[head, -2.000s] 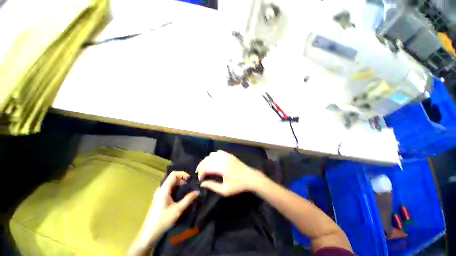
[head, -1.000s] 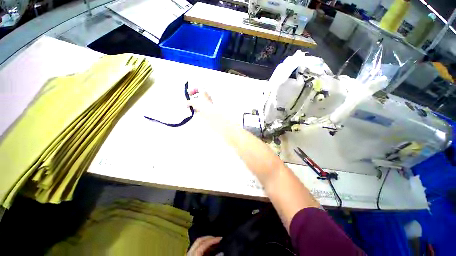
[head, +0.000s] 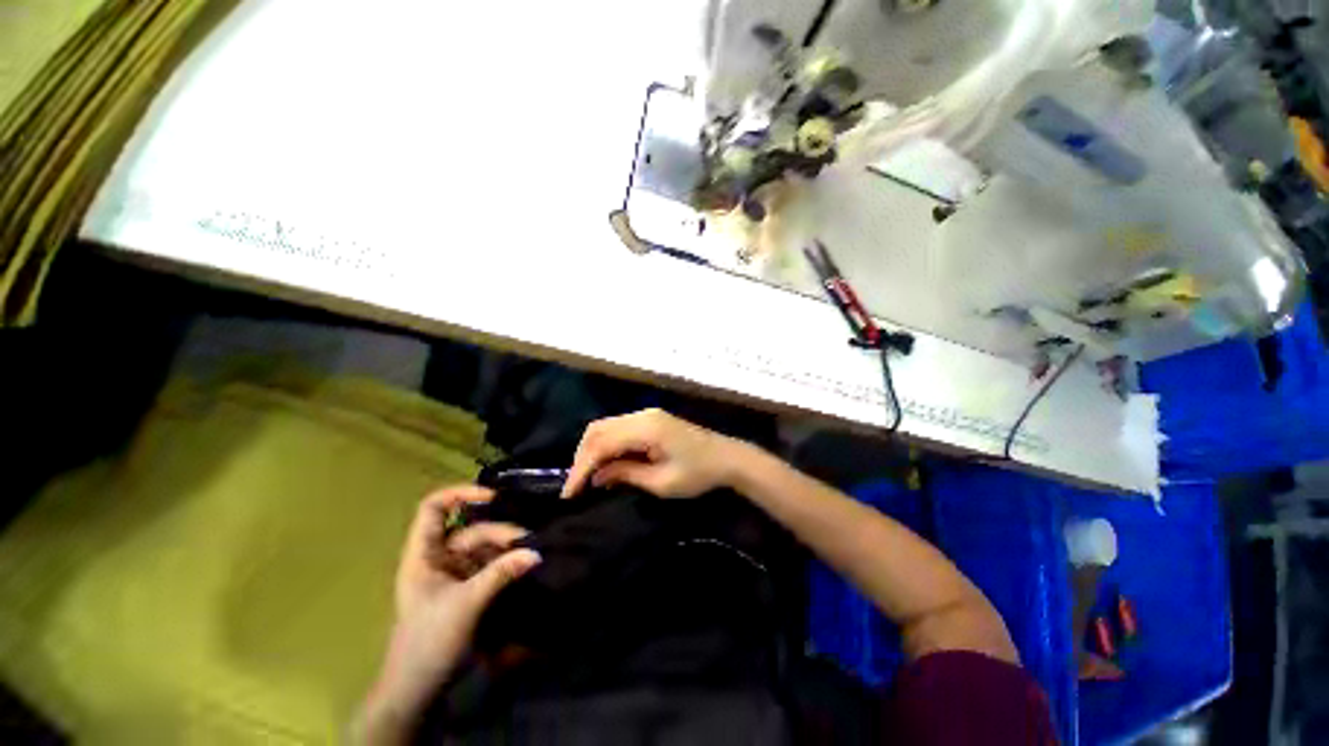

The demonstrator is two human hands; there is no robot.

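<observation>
A black fabric piece [head: 627,583] lies bunched on my dark-covered lap, below the table edge. My left hand [head: 464,561] holds its left side, thumb and fingers on the cloth, with a tiny green spot at the fingertips. My right hand [head: 649,455] pinches the cloth's upper edge, beside a narrow dark strip [head: 528,477] with a pale line that runs between the two hands. A thin pale thread-like line [head: 724,550] shows on the cloth right of the hands. The fingertips partly hide the strip's ends.
The white table [head: 437,161] holds a sewing machine [head: 1006,161], red and black thread snips [head: 848,302] and yellow-green panels [head: 91,124] at far left. More panels [head: 248,539] lie below, left of my lap. A blue bin [head: 1173,568] at right holds red spools and a white cone.
My right hand has come back from the dark strap on the table to the black cloth. The strap is out of view. The camera has tilted down, and both hands are now on the cloth.
</observation>
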